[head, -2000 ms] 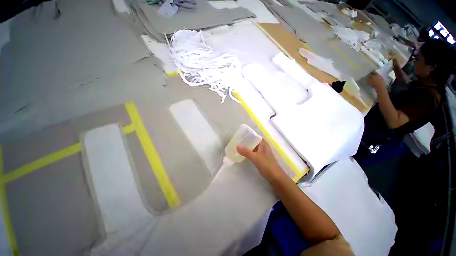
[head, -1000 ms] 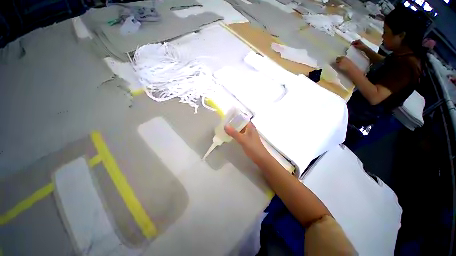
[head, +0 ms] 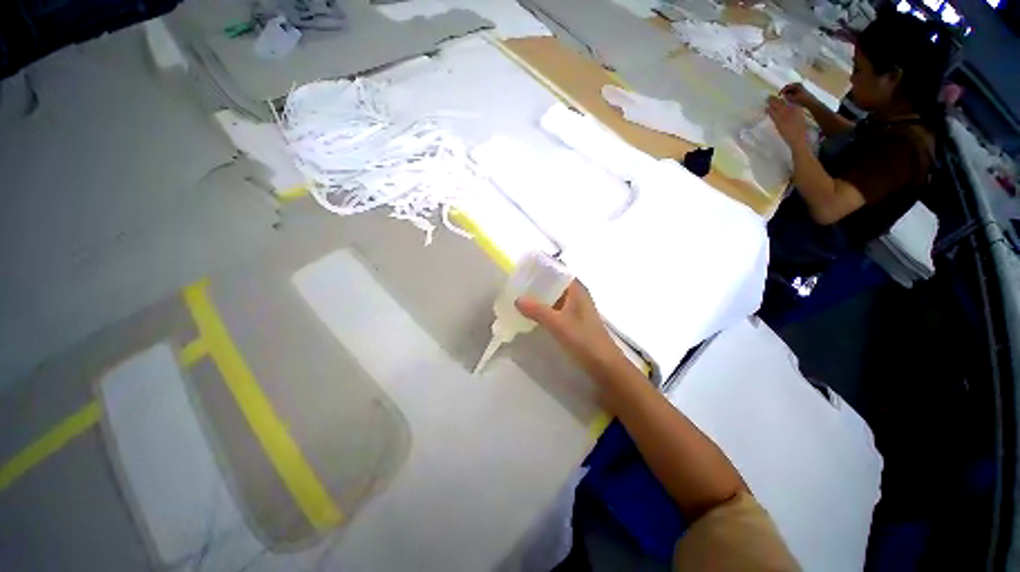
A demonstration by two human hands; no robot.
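My right hand (head: 565, 316) holds a translucent squeeze bottle (head: 530, 293), tilted nozzle down. The nozzle tip is at the outer edge of the right shoulder strap of a pale garment panel (head: 431, 419); I cannot tell if it touches. The panel lies on grey fabric (head: 90, 235), with its two straps pointing away and its U neck curving between them. Yellow marking tape (head: 263, 419) runs through the neck opening. My left hand is not in view.
A tangled bundle of white strips (head: 364, 145) lies beyond the panel. Bright white stacked pieces (head: 671, 251) lie to the right, with more white cloth (head: 772, 436) nearer. Brown board (head: 582, 89) shows beyond. Another person (head: 856, 168) handles pale cloth at far right.
The bottle and my right hand have moved from the neckline side across to the strap's outer edge, then slightly nearer. The camera view has shifted. The other person's hands have moved.
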